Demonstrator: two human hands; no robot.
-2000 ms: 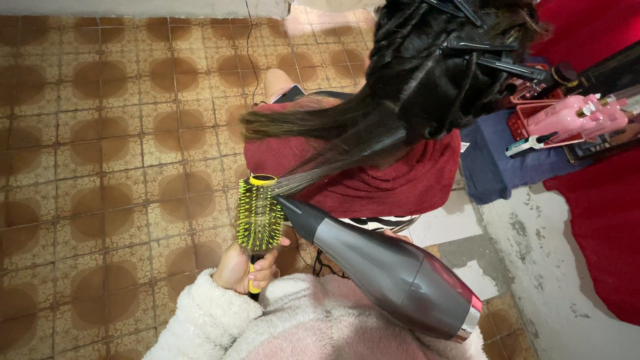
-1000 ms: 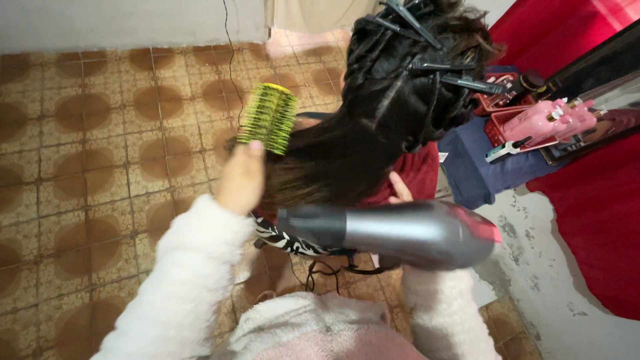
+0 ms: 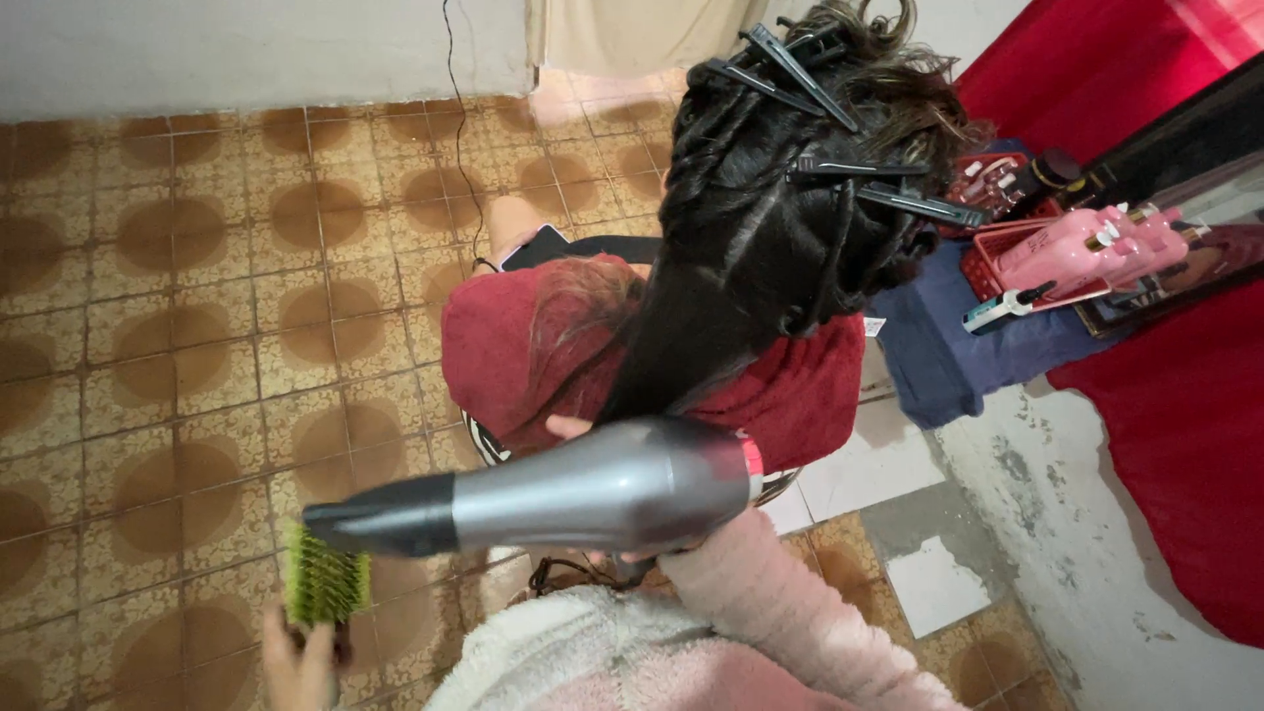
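My left hand point(image 3: 299, 664), at the lower left, grips the handle of a yellow-green round hairbrush point(image 3: 326, 578). The silver hair dryer point(image 3: 602, 484) lies across the middle, its black nozzle point(image 3: 380, 513) pointing left, just above the brush. My right hand point(image 3: 632, 560) is mostly hidden under the dryer and holds it; a finger shows beyond its upper side. Past the dryer sits a person with dark hair point(image 3: 731, 267), the upper sections held by black hair clips point(image 3: 859, 168). A loose length hangs down to the dryer, over a red towel point(image 3: 810, 395) on the shoulders.
On the right, a blue cloth-covered surface point(image 3: 923, 346) bears red baskets point(image 3: 978, 262) with pink bottles point(image 3: 1071, 252). A mirror point(image 3: 1224, 148) and red cloth point(image 3: 1165, 425) are beside it. A thin cable point(image 3: 459, 148) runs down to the seated person. Dark cord point(image 3: 568, 573) shows below the dryer.
The brush was at the hair ends, then raised beside the hair; now it is lower left, away from it. The hair dryer's nozzle has moved left, towards the brush.
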